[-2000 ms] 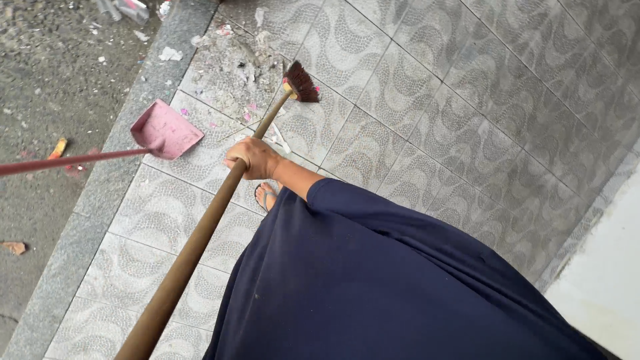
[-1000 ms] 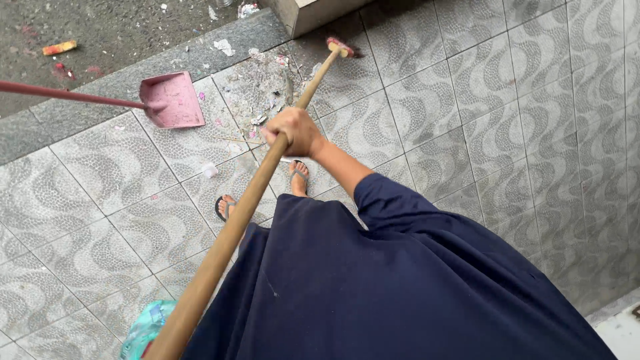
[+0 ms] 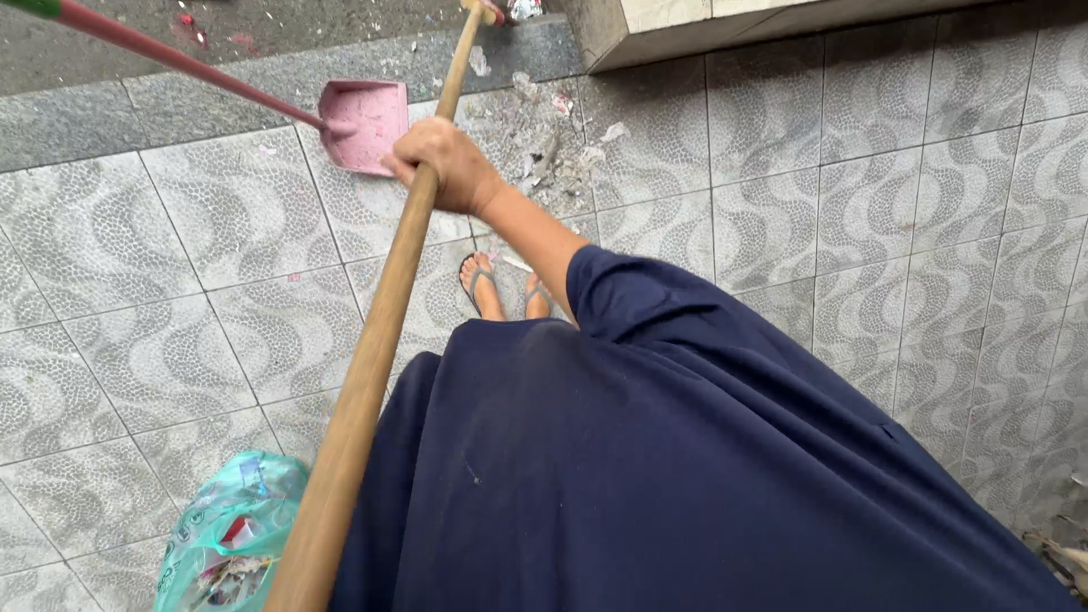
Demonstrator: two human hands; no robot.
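My right hand (image 3: 446,166) is closed around the wooden handle (image 3: 374,365) of a broom, which runs from the bottom edge up to the top of the view. The broom's head (image 3: 489,12) is partly cut off at the top edge, by the stone curb. Just left of my hand, a pink long-handled dustpan (image 3: 365,127) rests at the edge of the tiles, its pole leading to the upper left corner. A heap of dirt and paper scraps (image 3: 552,161) lies on the tiles right of my hand. My left hand is out of view.
A translucent teal bag (image 3: 229,510) with rubbish inside stands at the lower left. The granite curb (image 3: 170,115) borders the street pavement, where litter lies. A pale stepped block (image 3: 646,34) juts in at the upper right. My sandalled feet (image 3: 483,285) are below the heap.
The broom's head has moved off the tiles to the curb edge. My right hand has kept its hold on the handle. The view has shifted, showing more of the teal bag.
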